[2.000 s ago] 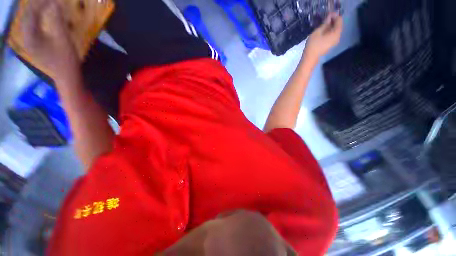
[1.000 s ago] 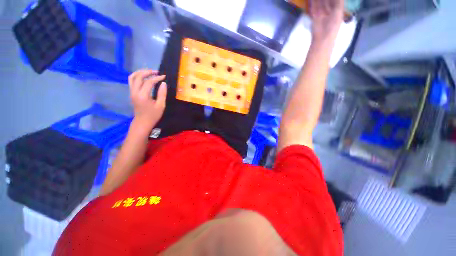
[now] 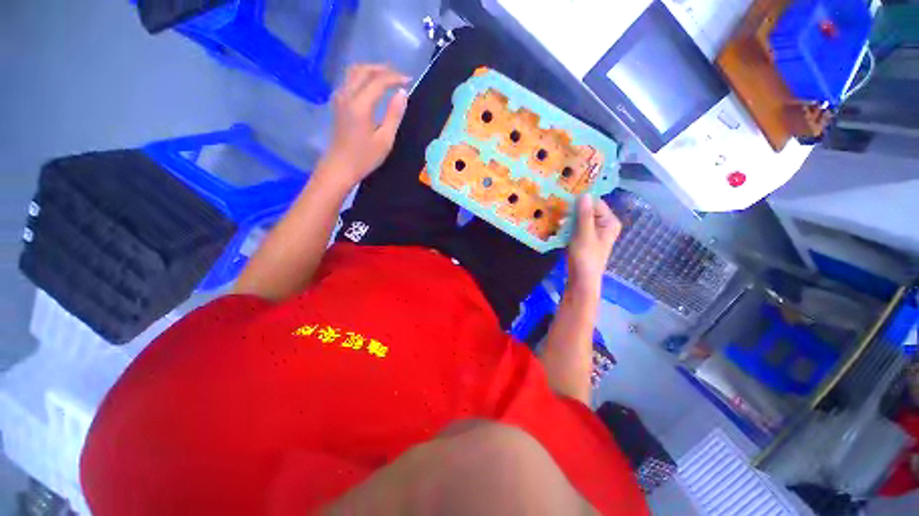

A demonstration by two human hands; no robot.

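Note:
The pale green fixture cover lies over the orange fixture base on the wearer's black-trousered lap. Its windows show orange surface with dark round holes. My right hand holds the cover's lower right end, thumb on top. My left hand is raised to the left of the fixture, fingers apart; I see nothing in it.
The white machine with its dark control screen and red button stands beyond the lap. A blue bin sits at its right. Black trays are stacked at left by blue stools. A gridded tray lies at right.
My right hand has come from the machine to the lap. The green cover now lies over the orange base, which was bare. My left hand stays beside it, open.

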